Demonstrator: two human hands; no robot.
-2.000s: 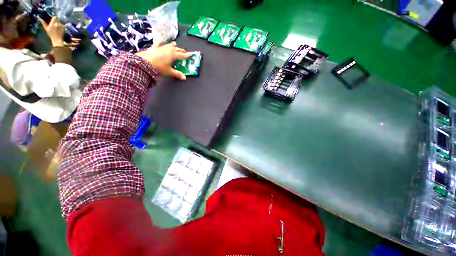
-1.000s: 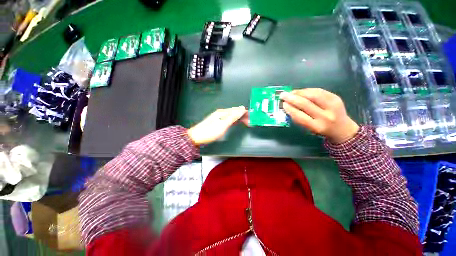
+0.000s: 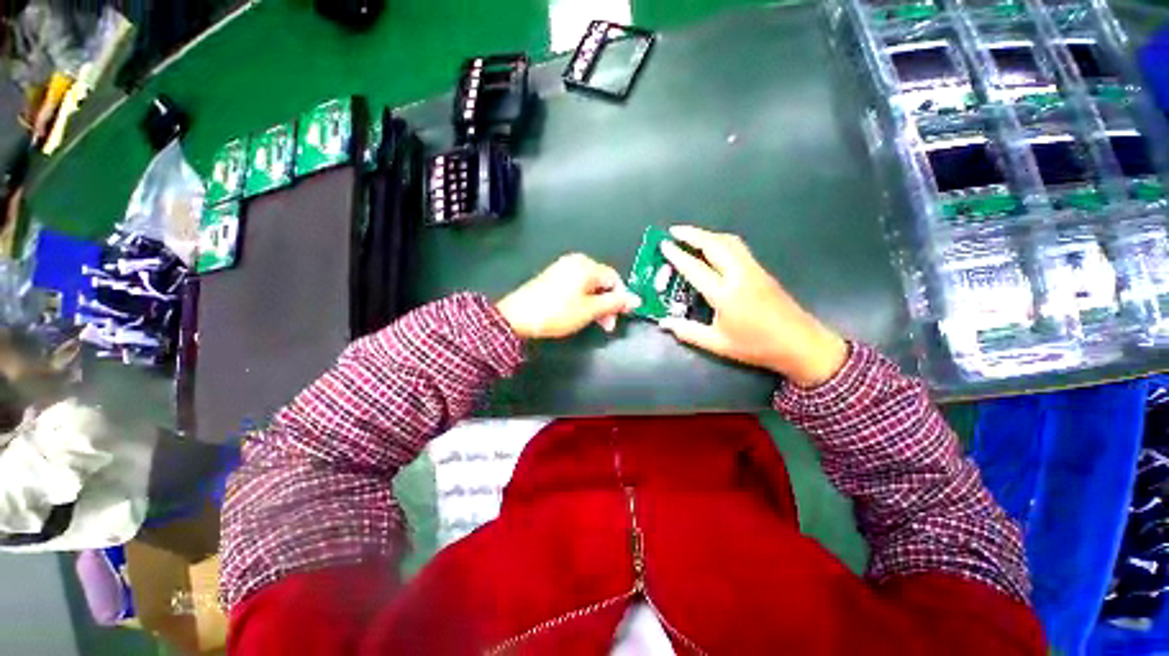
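A green circuit board [image 3: 651, 272] is held over the mid-bench near the front edge, slightly tilted. My right hand [image 3: 737, 301] grips it from the right, with fingers over its face and a dark part showing beneath them. My left hand [image 3: 567, 297] has its fingertips pinched at the board's left edge. Whether the fingertips hold anything besides the board is too small to tell.
Black foam stack [image 3: 289, 276] at left bears several green boards [image 3: 272, 156]. Black plastic frames [image 3: 469, 183] are piled mid-bench, and a single black frame [image 3: 609, 59] lies behind. Clear blister trays [image 3: 1013, 244] stand at right. Black and white parts [image 3: 135, 288] lie far left.
In the last second the board has turned and tilted, with my right hand covering more of it. My left fingers have closed in at its left edge. Earlier my left hand was at a board on the stack.
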